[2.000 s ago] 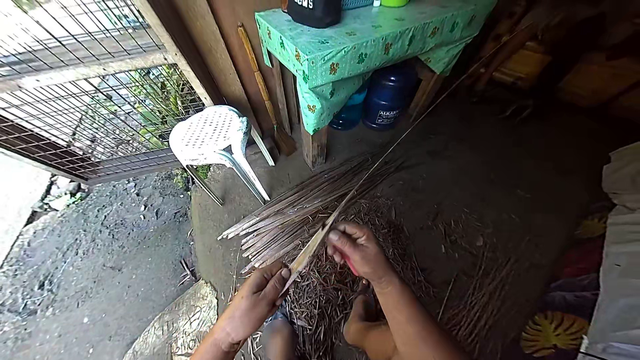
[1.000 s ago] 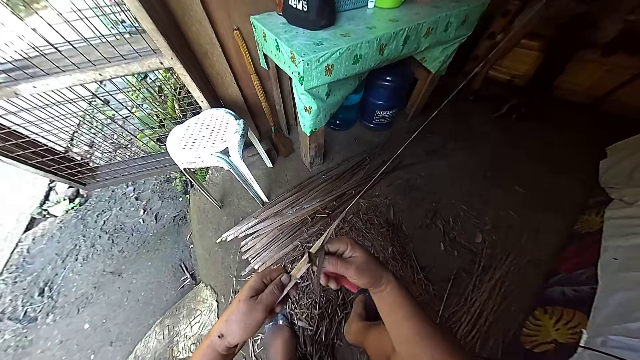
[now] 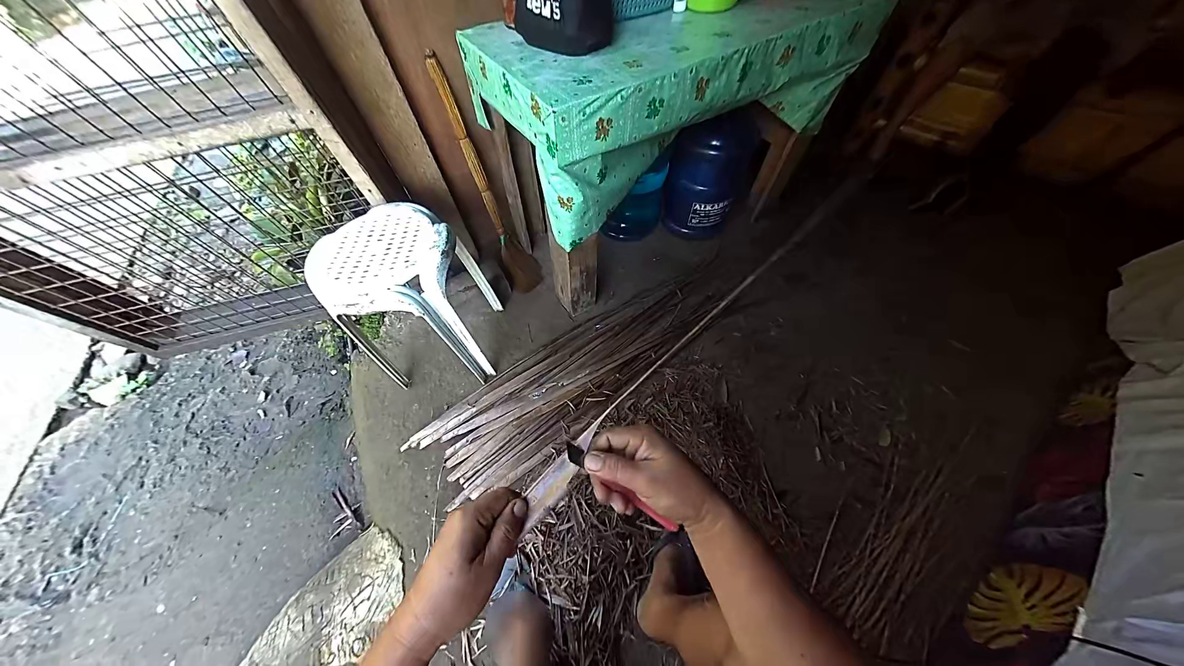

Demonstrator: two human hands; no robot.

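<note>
My left hand (image 3: 481,541) grips the broad pale butt of a long palm frond stalk (image 3: 555,481), whose thin end runs up toward the dark upper right. My right hand (image 3: 643,472) is shut on a knife with a red handle (image 3: 652,509); its short dark blade lies against the stalk near my fingers. Behind the stalk, a bundle of similar dry stalks (image 3: 546,393) rests on the floor. Brown shavings (image 3: 601,555) are heaped below my hands, between my feet.
A white plastic stool (image 3: 379,259) stands at the left, beside a broom (image 3: 472,171) and a wire mesh gate (image 3: 176,185). Beyond the bundle is a table with a green cloth (image 3: 610,102), blue water jugs (image 3: 705,176) beneath it. Thin sticks (image 3: 897,555) lie at the right.
The knife blade, beside my left hand one second ago, is now farther up the stalk. My right hand has moved slightly away from my left; both hands keep their holds.
</note>
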